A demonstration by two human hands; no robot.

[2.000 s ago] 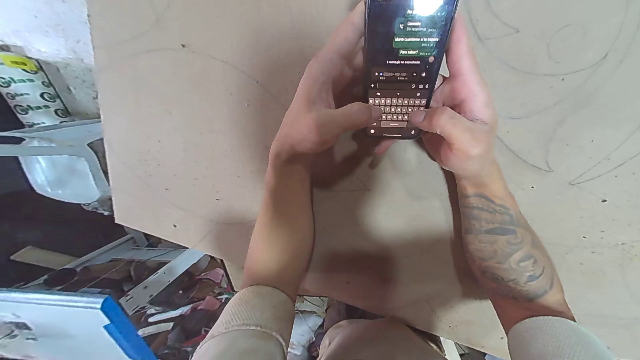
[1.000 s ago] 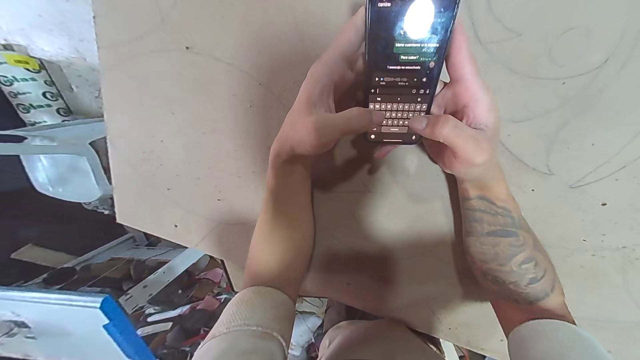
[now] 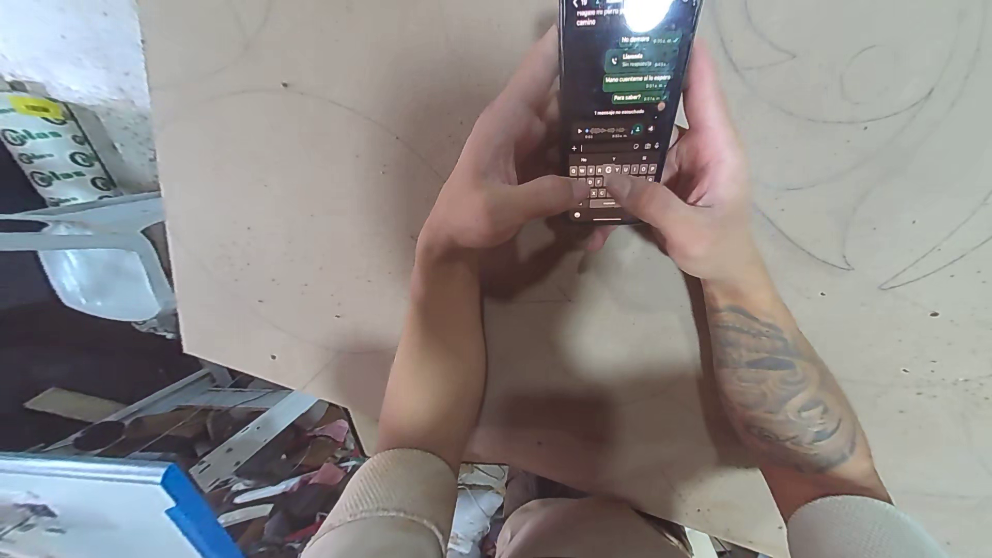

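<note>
A dark smartphone is held upright between both hands over a large tan board, at the top of the view. Its lit screen shows a chat with an on-screen keyboard and a bright glare spot near the top. My left hand grips the phone's left side, its thumb at the keyboard's left part. Around the right edge is my right hand, with its thumb over the middle of the keys. Most fingers are hidden behind the phone. Beneath the arms, the board carries curved pencil lines.
At the left stand a white plastic chair and a printed package. A white panel with a blue edge lies at the lower left. Scraps and metal legs show below the board's edge.
My right thumb has moved left and up across the keyboard. The chat on the screen has shifted. Both hands keep their hold on the phone.
</note>
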